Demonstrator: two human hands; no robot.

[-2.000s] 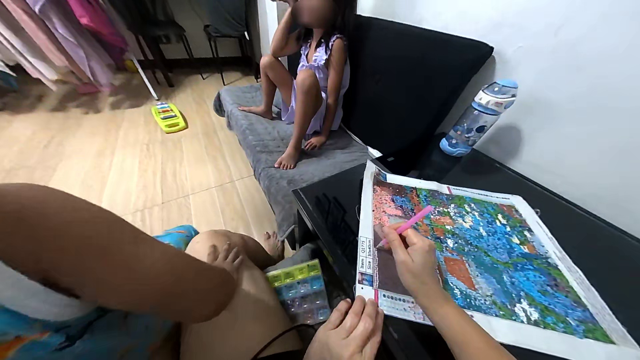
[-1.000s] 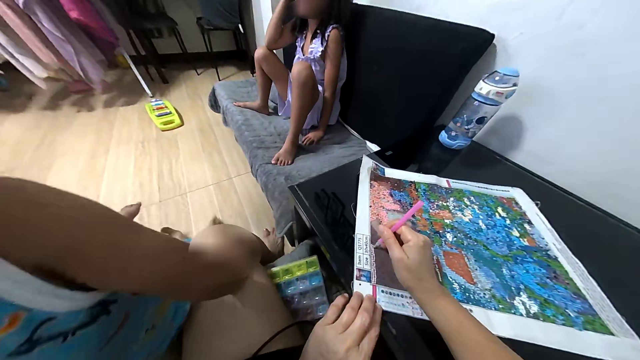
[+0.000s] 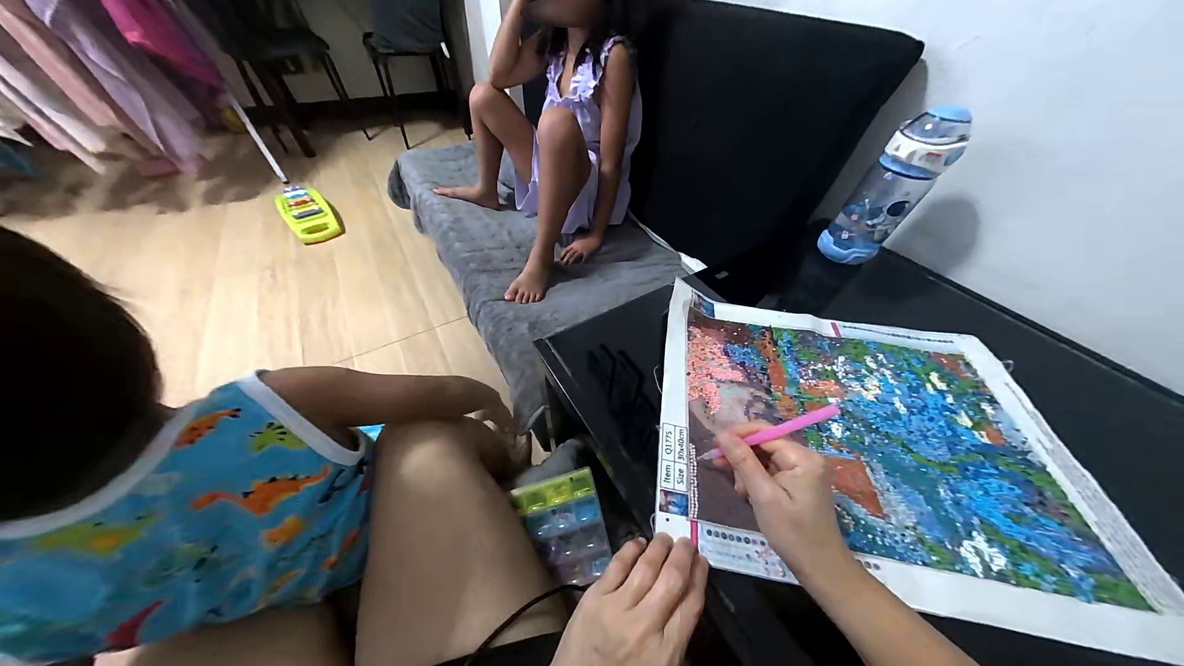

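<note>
A diamond-painting canvas (image 3: 943, 462) lies on the black table, much of it covered in coloured drills, with a brown area at its left side. My right hand (image 3: 786, 490) grips a pink applicator pen (image 3: 794, 425), whose tip touches or nearly touches the canvas near its left border. Flat fingers of my left hand (image 3: 643, 592) rest at the canvas's lower left corner, holding no object. Left of that hand, a clear plastic compartment box (image 3: 564, 527) with yellow-green and clear sections is beside my leg.
A person in a dinosaur-print top (image 3: 250, 490) leans close at my left. Another person (image 3: 578, 139) sits on the grey-covered sofa (image 3: 472, 250). A water bottle (image 3: 893, 190) stands at the back of the black table (image 3: 1091, 379). A yellow-green toy (image 3: 308, 215) lies on the floor.
The person at my left has leaned forward, so their head and printed top now show. My right hand, with the pen, has moved slightly down the canvas. My left hand stays at the corner.
</note>
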